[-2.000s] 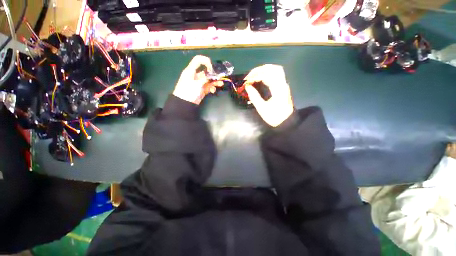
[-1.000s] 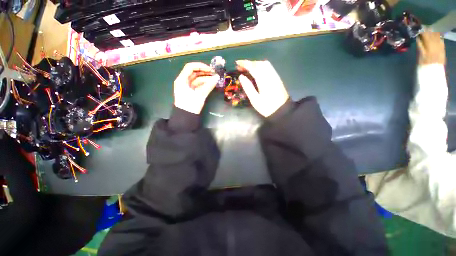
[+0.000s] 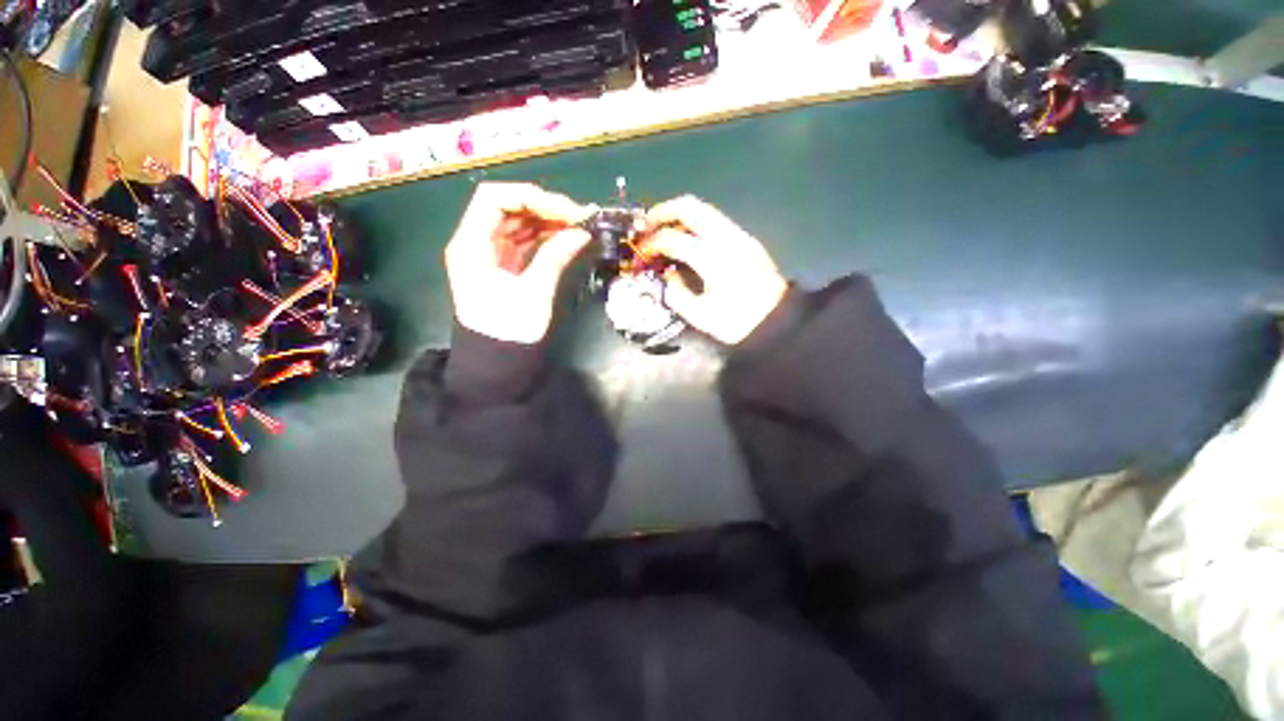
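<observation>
A small dark module [image 3: 611,231] is between the fingertips of both hands, with orange-red wires beside it. A round black unit with a bright silvery face [image 3: 642,306] hangs or rests just below it, near my right fingers. My left hand [image 3: 510,262] pinches the module from the left with thumb and forefinger. My right hand [image 3: 715,268] holds the module and wires from the right. The exact join between module and round unit is too small to tell.
A heap of wired black units [image 3: 211,345] lies at the left. A few more units [image 3: 1049,106] lie at the far right. Stacked black trays [image 3: 423,64] and a black device with green markings [image 3: 676,40] stand on the shelf behind. A person's white sleeve [image 3: 1225,549] is at the right.
The round unit has turned to show its silvery face and sits lower between my hands. The other person's hand and forearm have withdrawn from the far-right units, where fewer units show.
</observation>
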